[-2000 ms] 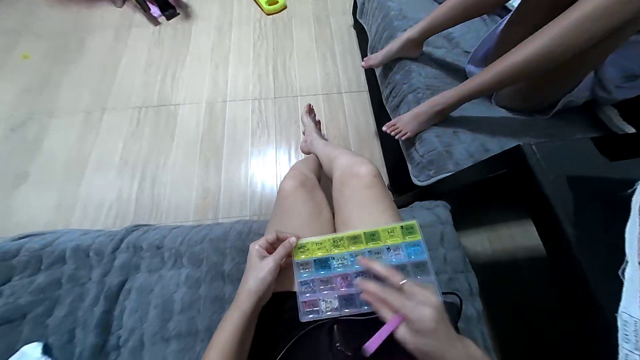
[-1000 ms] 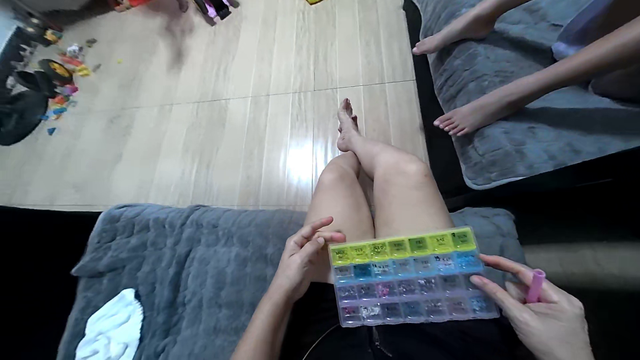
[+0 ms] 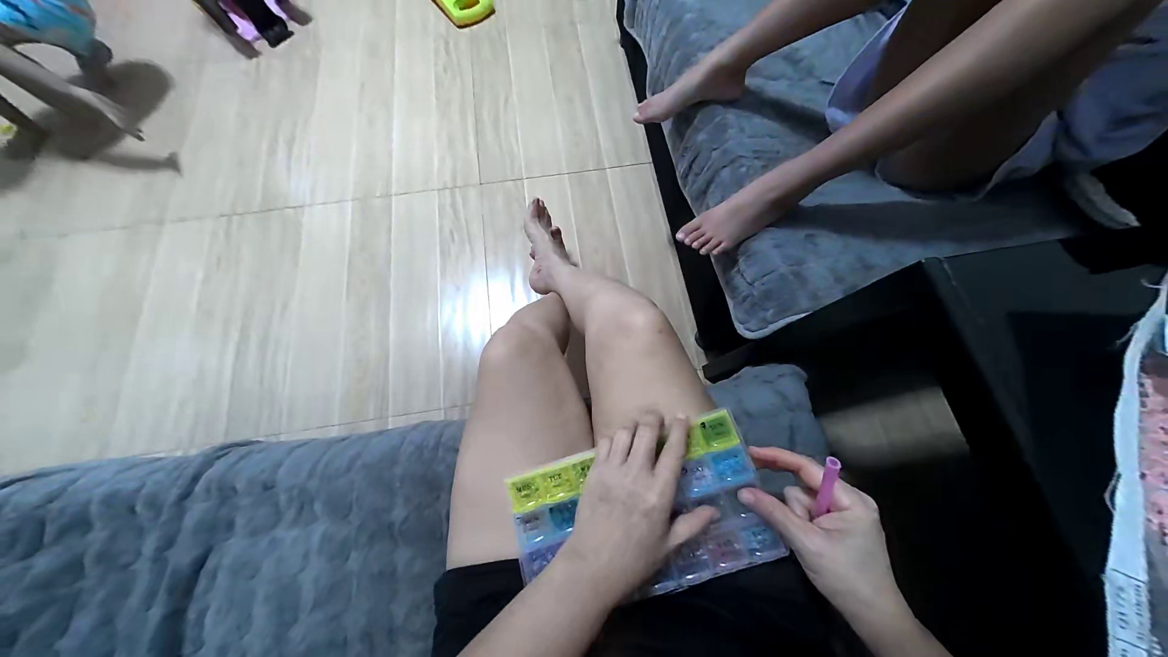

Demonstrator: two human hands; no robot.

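Note:
A clear plastic compartment box [image 3: 714, 438] with yellow-green, blue and purple rows lies on my lap; small bits show inside its cells, and its lids bear writing. My left hand [image 3: 630, 502] rests flat across the box, fingers spread a little, covering its middle. At the box's right edge, my right hand [image 3: 826, 525] touches the side with thumb and index finger. A pink pen-like tube [image 3: 827, 486] is held in the curled fingers of that same hand, its end pointing up.
A grey quilted cover [image 3: 228, 538] lies beside my legs. Another person's bare legs [image 3: 876, 128] rest on a grey padded seat [image 3: 776, 265] at upper right. Black furniture [image 3: 1022, 411] stands at right, near a fabric edge [image 3: 1127, 511]. A yellow-green object [image 3: 465, 9] and a person's limb [image 3: 68, 87] are on the tiled floor's far side.
My left hand has moved from the box's left edge onto its top. My right hand, over the box two seconds ago, is at its right edge. The view has shifted.

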